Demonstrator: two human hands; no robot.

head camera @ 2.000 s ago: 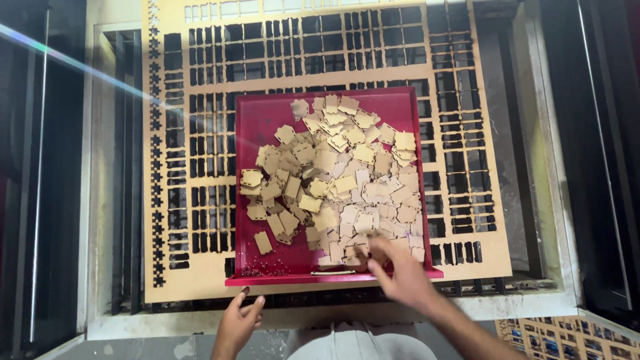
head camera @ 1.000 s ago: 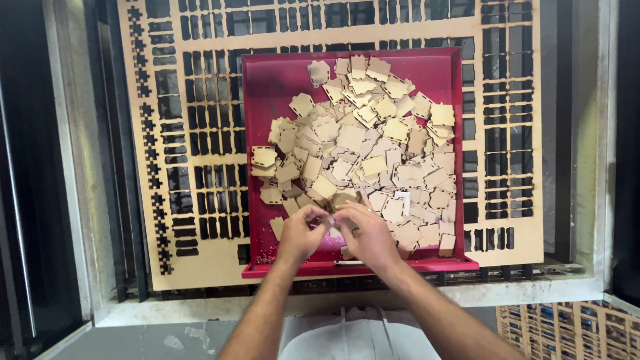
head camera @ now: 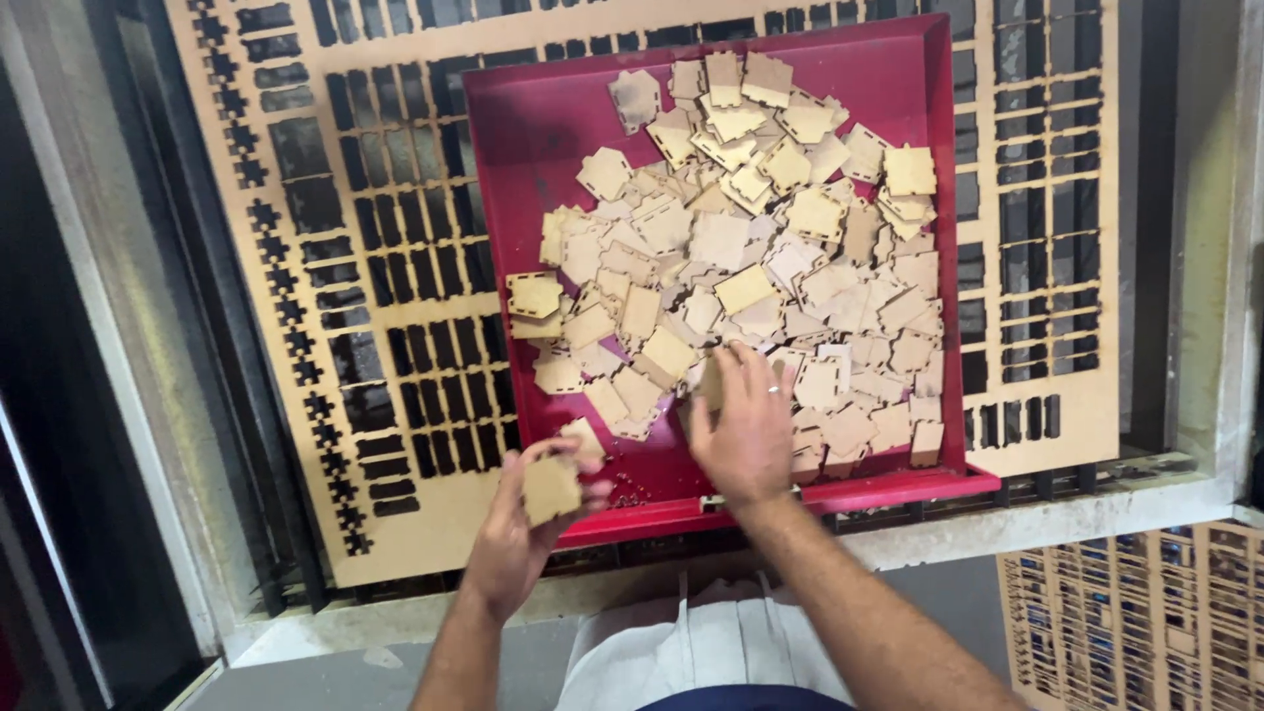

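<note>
A red tray [head camera: 642, 499] holds a heap of small laser-cut wooden pieces [head camera: 719, 240], many with notched edges. My left hand [head camera: 528, 523] is at the tray's lower left corner, its fingers around a flat wooden piece [head camera: 551, 490]. Just behind those fingers, another pale piece [head camera: 583, 440] shows; whether the hand holds it too is unclear. My right hand [head camera: 746, 425], with a ring on one finger, reaches palm down into the near edge of the heap. Its fingertips touch pieces there, and a darker piece [head camera: 709, 383] lies by its thumb; a grip on it cannot be made out.
Under the tray lies a large cut-out wooden sheet [head camera: 434, 528] on dark slats, inside a metal machine frame [head camera: 1037, 518]. Another cut-out sheet [head camera: 1136, 612] stands at the lower right. Small dark bits lie in the tray's near left corner.
My hands were together over the tray's near edge one second ago; now they are apart, the left at the lower left with a piece, the right in the heap. The view has shifted closer.
</note>
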